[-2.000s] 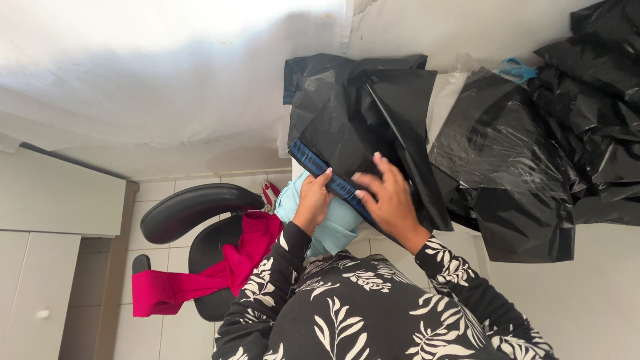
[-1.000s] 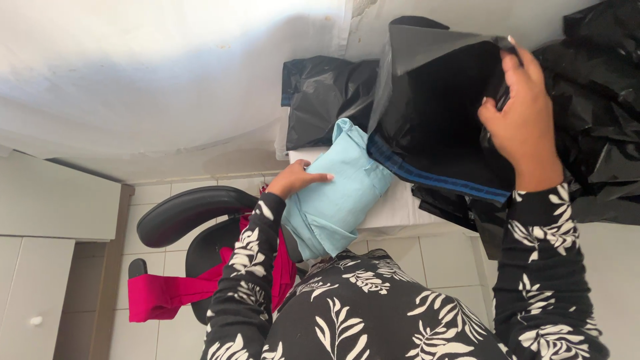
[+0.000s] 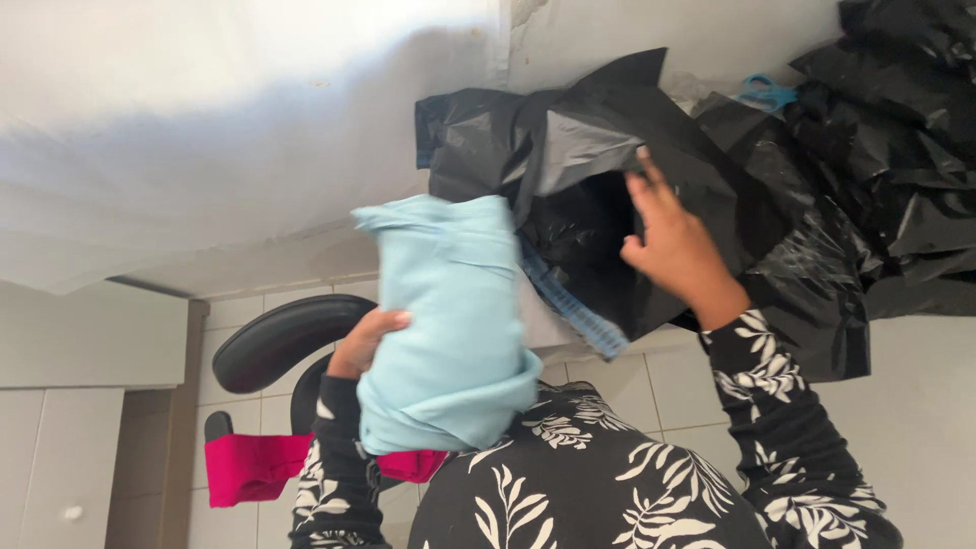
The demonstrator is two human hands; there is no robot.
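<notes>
My left hand (image 3: 367, 340) grips the left side of a folded light blue cloth bundle (image 3: 450, 320), thumb on top and the other fingers hidden under it. To its right lies a black plastic mailing bag (image 3: 671, 137) with a blue strip along its lower edge. My right hand (image 3: 675, 244) is at this bag's mouth, with fingertips against the raised upper flap, which appears held up. The dark inside of the bag shows between the flap and the blue strip. The bundle is outside the bag, close to its opening.
More black plastic bags (image 3: 900, 175) are heaped at the right, with blue-handled scissors (image 3: 767, 93) near the wall. Behind my left arm stands a black chair (image 3: 293, 343) with a magenta cloth (image 3: 255, 469) on it. A white cabinet (image 3: 84, 335) is at the left, and a white curtain (image 3: 252, 152) hangs above.
My left hand has lifted the light blue bundle off the white surface. My right hand has lowered the black bag beside it; two seconds ago both hands were at the bag's blue strip.
</notes>
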